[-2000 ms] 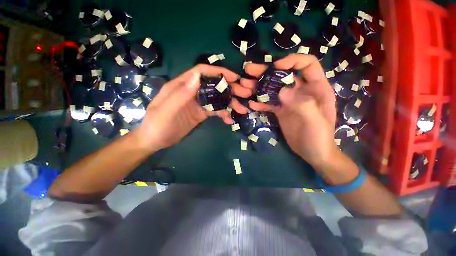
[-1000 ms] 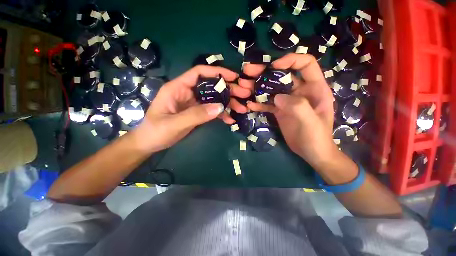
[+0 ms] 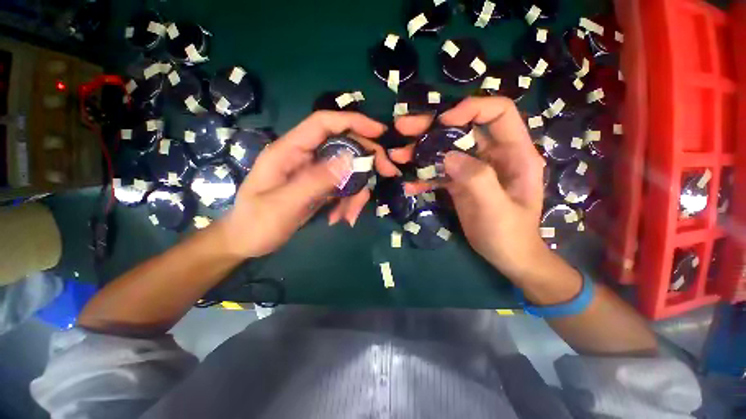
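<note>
My left hand (image 3: 282,184) holds a round black display unit (image 3: 357,182) by its edges, with the thumb over its face. A cream tape tab is on that unit, and a pale patch shows near the thumb tip. My right hand (image 3: 499,180) holds another round display unit (image 3: 433,149), its thumb on the lower part of the face. This unit has cream tape tabs at its upper right and lower left. Its screen looks dark with faint marks. The two units are side by side, apart, above the green bench mat (image 3: 327,270).
Many taped round units lie in a left cluster (image 3: 207,137) and a right cluster (image 3: 462,61). Red compartment trays (image 3: 667,237) stand at right. A bench power supply (image 3: 57,123) with a red clip lead (image 3: 105,82), a tan roll (image 3: 29,239) and a blue piece (image 3: 69,304) are at left.
The units' screens showed lines of text and coloured icons a second ago and now look mostly dark. The left unit has tilted and my left thumb has moved up onto its face.
</note>
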